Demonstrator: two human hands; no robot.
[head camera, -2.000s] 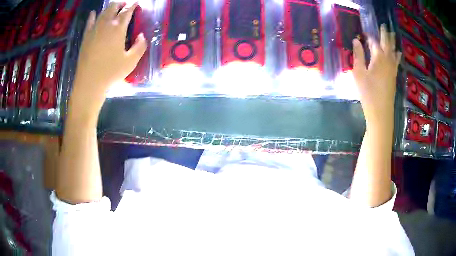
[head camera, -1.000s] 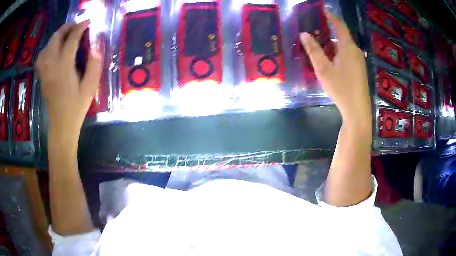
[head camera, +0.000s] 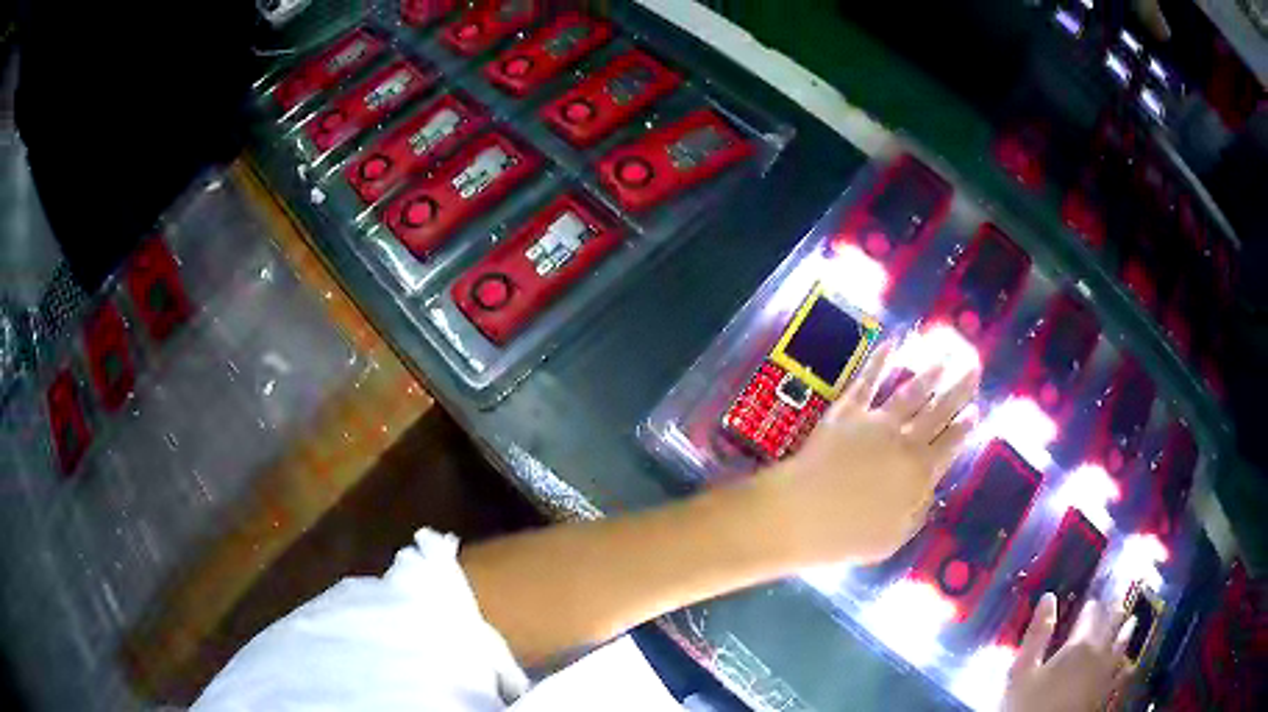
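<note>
A clear blister tray (head camera: 668, 434) holds red phones in two rows. In its near-left pocket a feature phone (head camera: 807, 373) lies front up, with dark screen, yellow frame and red keypad. My left hand (head camera: 883, 466) is over the neighbouring pocket, fingers bent; a bit of red shows at the fingers, but its grip is hidden. Further right a phone (head camera: 985, 522) and another phone (head camera: 1060, 563) lie back up with dark batteries. My right hand (head camera: 1078, 665), cut by the bottom edge, is beside a yellow-framed phone (head camera: 1143, 626) at the tray's right end; its grip is unclear.
Another tray (head camera: 480, 376) of back-up red phones with pale labels lies on the dark bench to the left. A carton (head camera: 334, 459) stands left of the bench with clear trays and a few red phones. A pale rail (head camera: 779, 70) runs along the far side.
The view has turned left, showing the left tray and carton. The leftmost near pocket now shows a front-up phone, and my left hand is over the neighbouring pocket. A yellow-framed phone shows by my right hand.
</note>
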